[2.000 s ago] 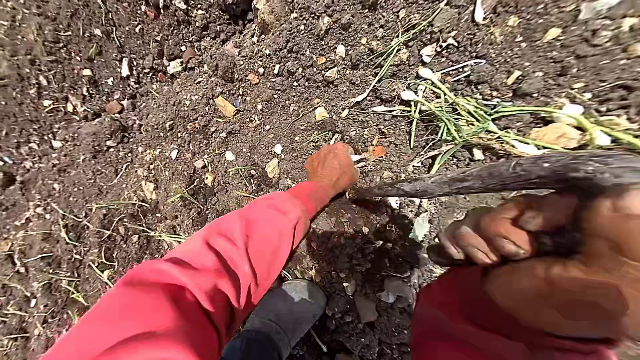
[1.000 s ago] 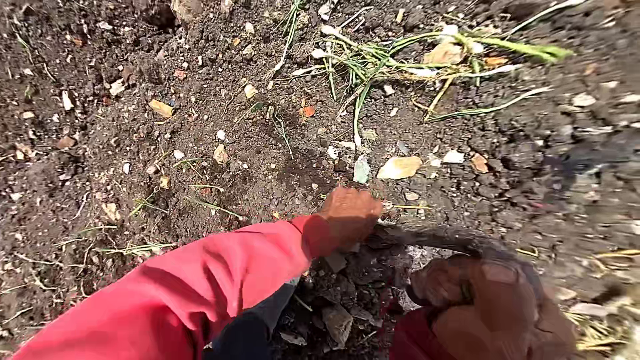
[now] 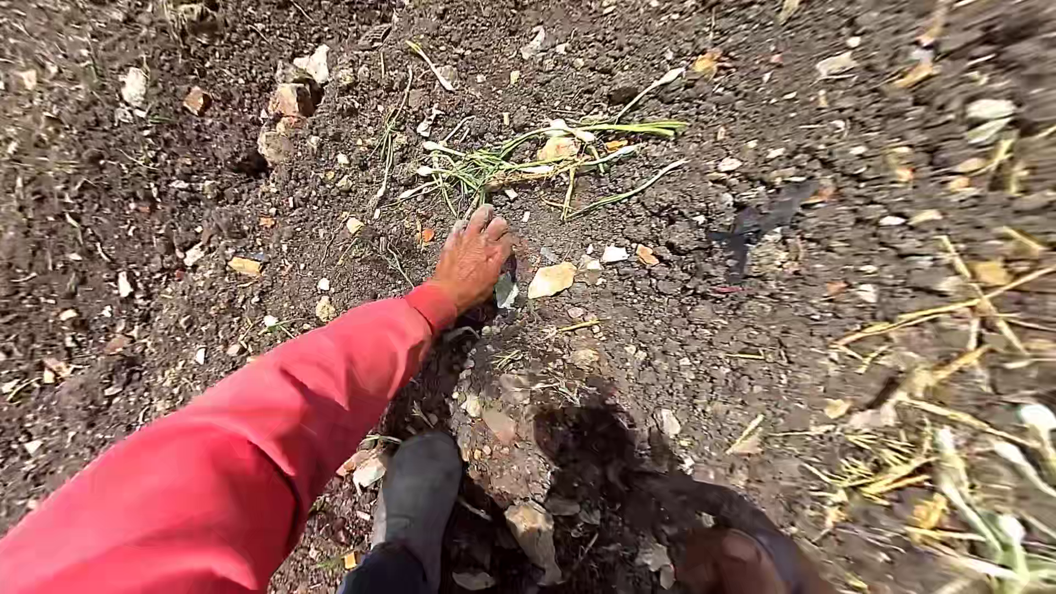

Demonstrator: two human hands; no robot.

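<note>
My left hand (image 3: 476,254), in a red sleeve, reaches over the soil at the middle of the view. Its fingertips are at the near edge of a loose bunch of green onion plants with small white bulbs (image 3: 516,165); whether they touch or grip a stem I cannot tell. At the bottom edge, my right hand (image 3: 734,561) is blurred and partly cut off, shut around a dark curved wooden tool (image 3: 726,499). The working end of that tool is lost in shadow.
Rough dark soil with stones surrounds the hands. A pale flat stone (image 3: 552,280) lies just right of my left hand. My dark shoe (image 3: 422,487) stands below. More white-bulbed plants (image 3: 1011,536) and dry straw (image 3: 949,309) lie at the right. Larger stones (image 3: 290,101) sit upper left.
My left hand has moved from bare soil up to the onion plants. My right hand with the wooden tool has drawn back to the bottom edge. The view has shifted.
</note>
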